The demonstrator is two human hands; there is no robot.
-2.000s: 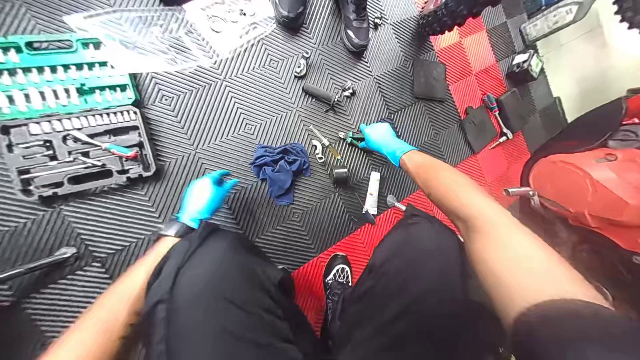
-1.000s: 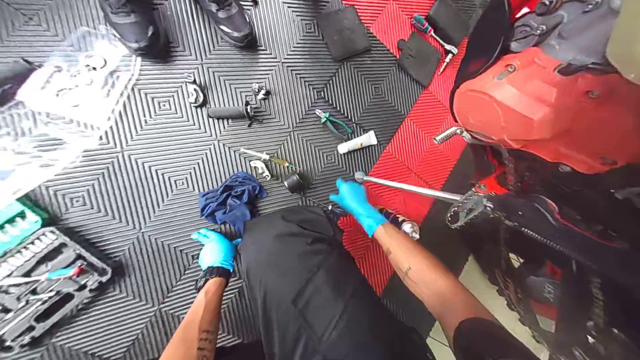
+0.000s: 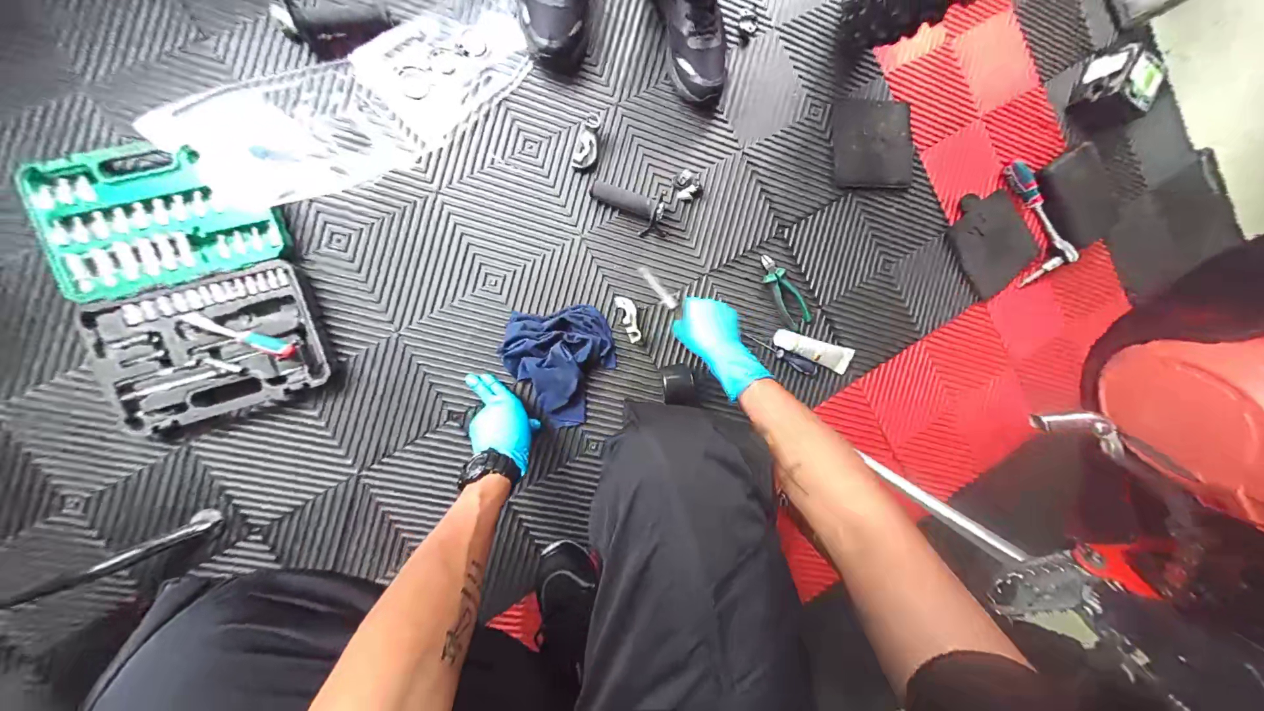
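Note:
My left hand (image 3: pixel 500 429), in a blue glove, rests low over the ribbed mat beside a crumpled dark blue cloth (image 3: pixel 559 355), its fingers apart. To the right of the cloth, my gloved right hand (image 3: pixel 713 336) is at the near end of a slim pale tool (image 3: pixel 657 287); whether its fingers grip it is unclear. A curved metal clamp piece (image 3: pixel 628 320) lies between cloth and right hand. A black cylindrical part (image 3: pixel 679 383) sits just below that hand. Green-handled pliers (image 3: pixel 786 289) and a white tube (image 3: pixel 814 351) lie to its right.
An open green socket set (image 3: pixel 155 217) lies at left, near clear plastic bags (image 3: pixel 296 128). A black handlebar grip (image 3: pixel 624 199) is farther forward, near another person's shoes (image 3: pixel 691 49). A ratchet (image 3: pixel 1041 212) lies at right. Part of a red motorcycle (image 3: pixel 1185 405) stands at the right edge.
The pliers lie on the mat, having been at my right hand two seconds ago. My right hand has moved from beside the long metal rod to the slim tool near the clamp piece.

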